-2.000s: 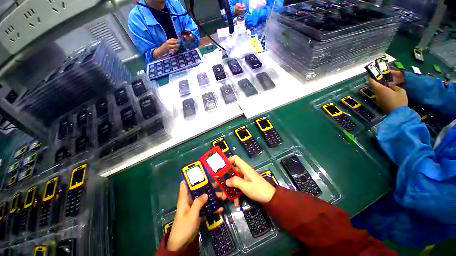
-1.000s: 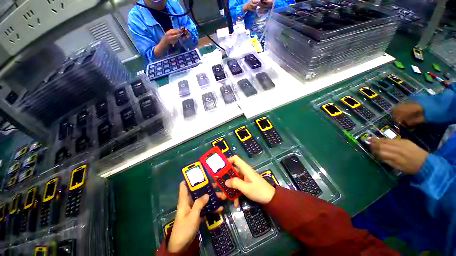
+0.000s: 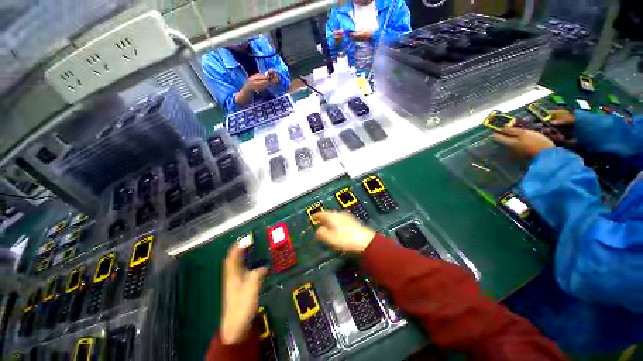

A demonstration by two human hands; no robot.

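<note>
The red keypad phone lies in the clear plastic tray, its screen lit white. My left hand is blurred, at the lower end of a yellow-framed phone left of the red one; whether it grips it is unclear. My right hand is over the lower part of another yellow-framed phone in the back row; its grip is unclear. Nearer me lie a yellow-framed phone with a dark screen and an all-black phone.
Stacked blister trays with phones stand at left, more trays at upper right. Small dark and grey shells lie on the white strip. A neighbour's blue sleeve is at right, that person holding phones. Two people work opposite.
The red phone has left my right hand and lies in the tray. The yellow-framed phone has moved up and left with my left hand. My right hand has moved up and right. The view has shifted.
</note>
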